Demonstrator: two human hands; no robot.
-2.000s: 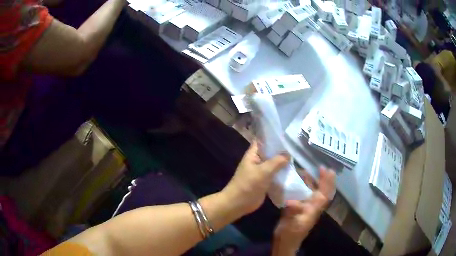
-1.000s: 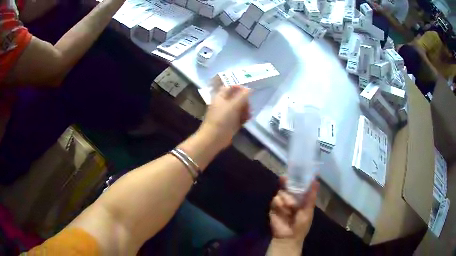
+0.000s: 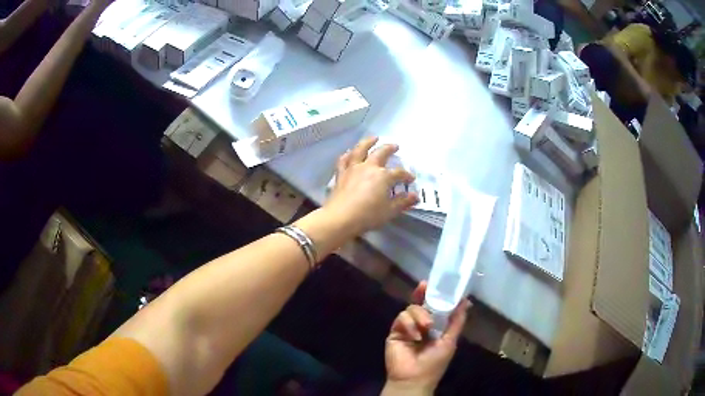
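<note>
My right hand [image 3: 421, 340] holds the lower end of a bagged product [image 3: 458, 251], white in a translucent sleeve, upright over the table edge. My left hand [image 3: 369, 186], with metal bangles on the wrist, is spread palm down over a leaflet stack [image 3: 433, 193]; its fingers are apart, and whether the fingertips touch the paper is hard to tell. An open-ended white retail carton [image 3: 317, 120] with a green patch lies left of the stack, its flap toward the table edge. Another bagged product [image 3: 255, 68] lies farther left.
A second leaflet stack [image 3: 537, 220] lies right, beside a large brown shipping carton [image 3: 618, 240] with raised flaps. White cartons [image 3: 522, 69] are heaped at the back. Another person's arm [image 3: 54, 66] is at upper left. Wooden blocks [image 3: 270, 193] line the table edge.
My left hand has moved from beside the open carton to over the leaflet stack. My right hand now holds the bagged product alone, slightly lower. The view has shifted right.
</note>
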